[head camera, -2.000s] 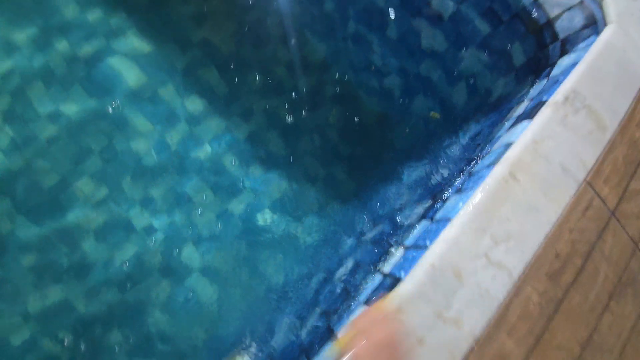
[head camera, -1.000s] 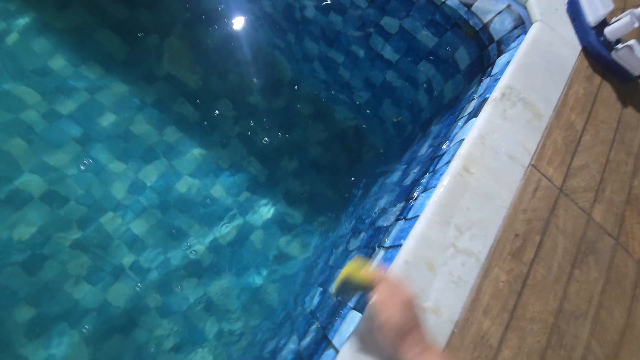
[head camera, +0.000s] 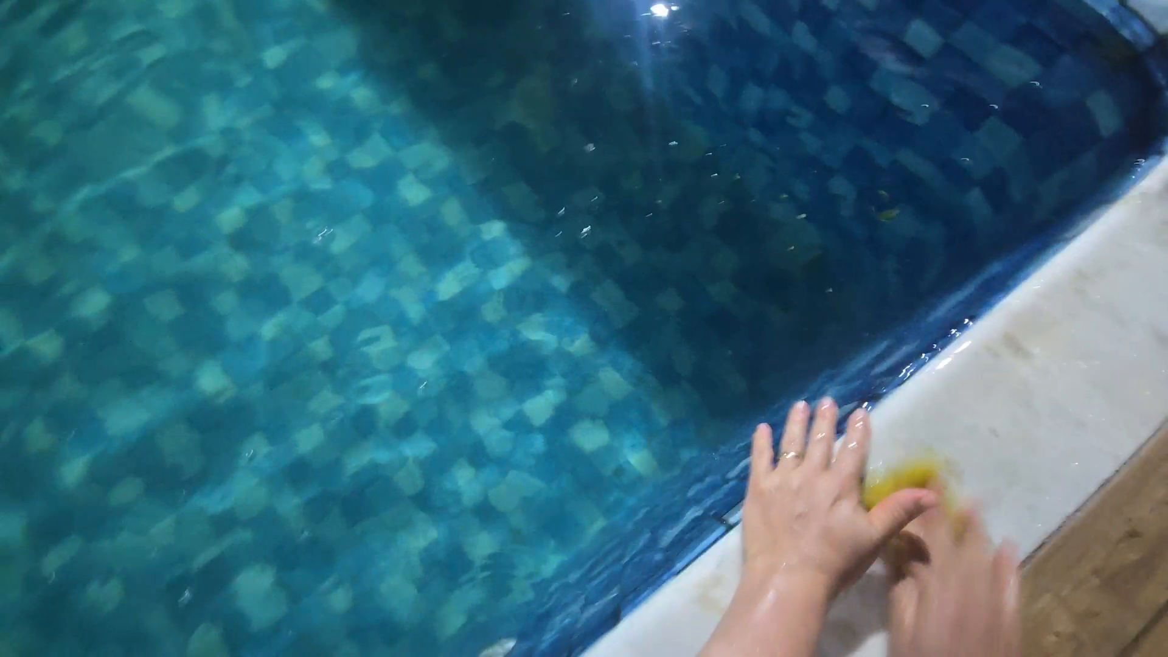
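Note:
My left hand (head camera: 808, 506), wet and with a ring on one finger, lies spread at the inner edge of the pale stone pool coping (head camera: 1031, 365), its fingertips over the waterline. Just right of it is my right hand (head camera: 954, 575), blurred, holding a yellow sponge (head camera: 908, 482) above the coping. The sponge is blurred too, and the left thumb reaches across in front of its lower side. Part of the right hand's grip is hidden behind that thumb.
Pool water (head camera: 411, 319) over blue and green mosaic tiles fills the left and top. A small yellowish bit (head camera: 887, 215) shows in the water near the corner. Brown wood-look decking (head camera: 1104, 557) borders the coping at lower right.
My left hand has come into view at the coping's edge. The right hand with the yellow sponge has moved from the tiled waterline onto or over the coping.

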